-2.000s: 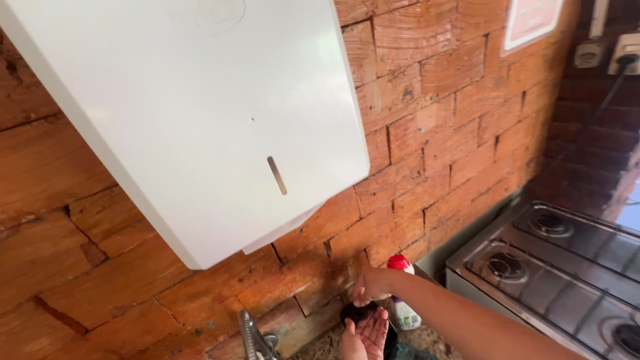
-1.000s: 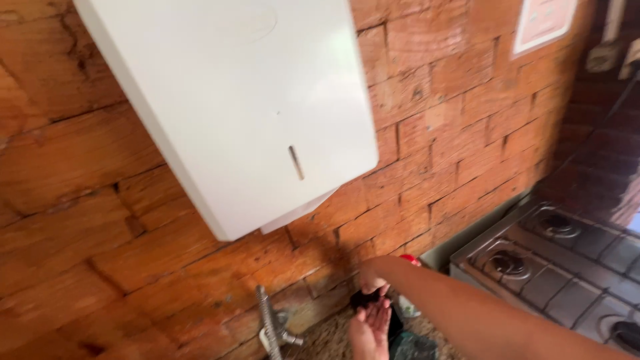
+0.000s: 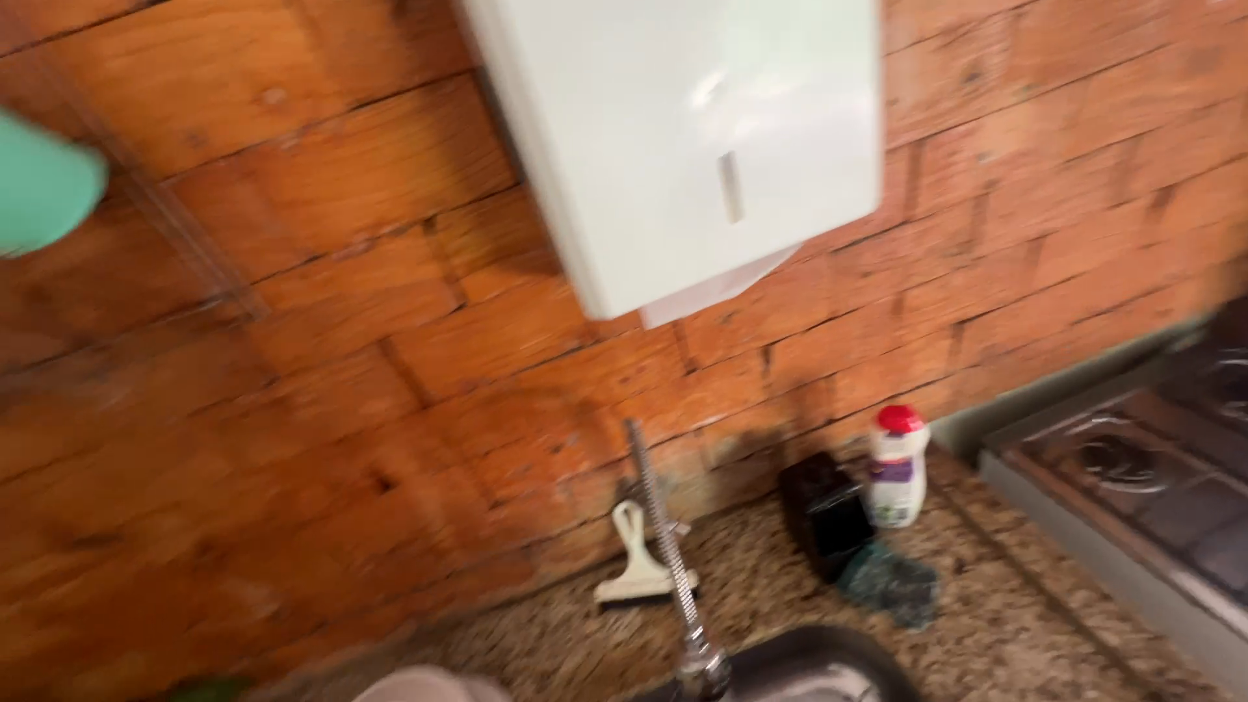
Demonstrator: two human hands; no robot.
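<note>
Neither my left hand nor my right hand is in the frame. On the speckled stone counter stands a white bottle with a red cap (image 3: 897, 468), beside a black container (image 3: 827, 517). A crumpled green translucent bag or cloth (image 3: 890, 583) lies against the container's base. To the left, a flexible metal faucet (image 3: 673, 551) rises at the edge of a sink (image 3: 824, 673). Behind it a small white squeegee (image 3: 636, 570) rests near the wall. A white paper towel dispenser (image 3: 702, 146) hangs above, with paper (image 3: 721, 288) showing under it.
A gas stove (image 3: 1131, 468) adjoins the counter (image 3: 1024, 624) at the right. The brick wall (image 3: 341, 439) runs behind everything. A blurred green object (image 3: 44, 185) is at the upper left, and a pale rounded object (image 3: 429, 685) at the bottom edge.
Both hands, earlier together beside the bottle and black container, have gone out of view. The view has swung left, bringing in the squeegee and the green object.
</note>
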